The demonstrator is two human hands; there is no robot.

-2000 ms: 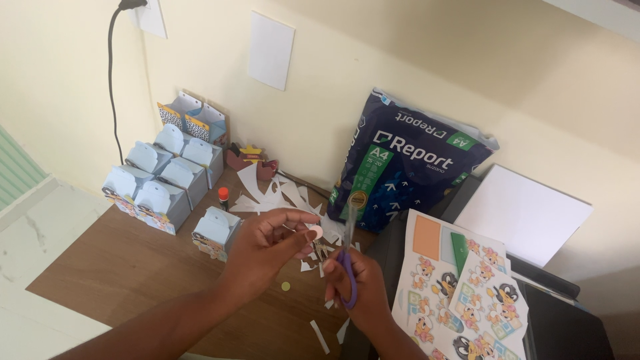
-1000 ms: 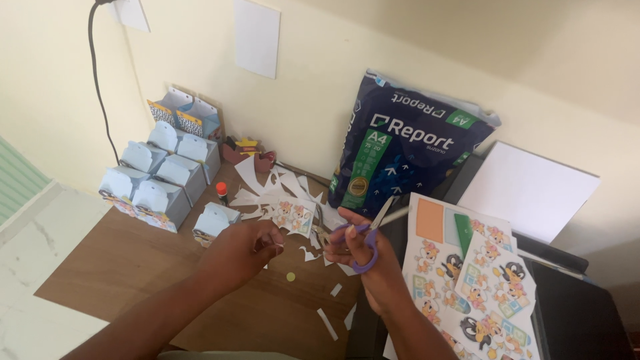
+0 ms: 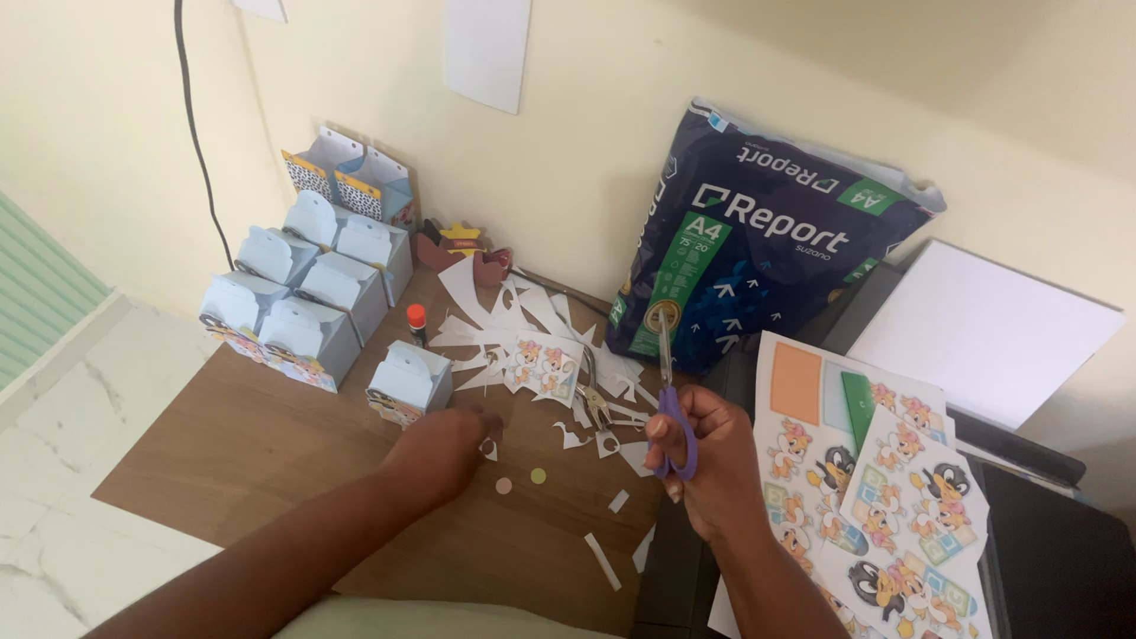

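Observation:
My right hand [image 3: 710, 461] holds purple-handled scissors [image 3: 672, 408] upright, blades pointing up and looking closed. Low over the table, my left hand [image 3: 444, 453] is beside a small light-blue paper box [image 3: 411, 377]. A small white paper scrap with a round cutout [image 3: 489, 449] is at its fingertips; whether it is gripped I cannot tell. A pink paper disc [image 3: 504, 485] and a yellow-green disc [image 3: 538, 476] lie to the right of that hand. Behind them, a printed cartoon piece [image 3: 543, 366] rests on white paper offcuts [image 3: 479, 302], near a metal hole punch [image 3: 596, 406].
Several light-blue boxes [image 3: 311, 328] stand at the left, near a glue stick [image 3: 417, 326]. A blue paper package [image 3: 763, 240] leans on the wall. Printed cartoon sheets [image 3: 914, 515] lie over a black machine [image 3: 1056, 532] at the right, with white paper [image 3: 985, 328] behind.
The pink disc, in my left hand two seconds ago, now lies on the table beside the yellow-green one. My left hand has moved left towards the single box. The scissors remain in my right hand.

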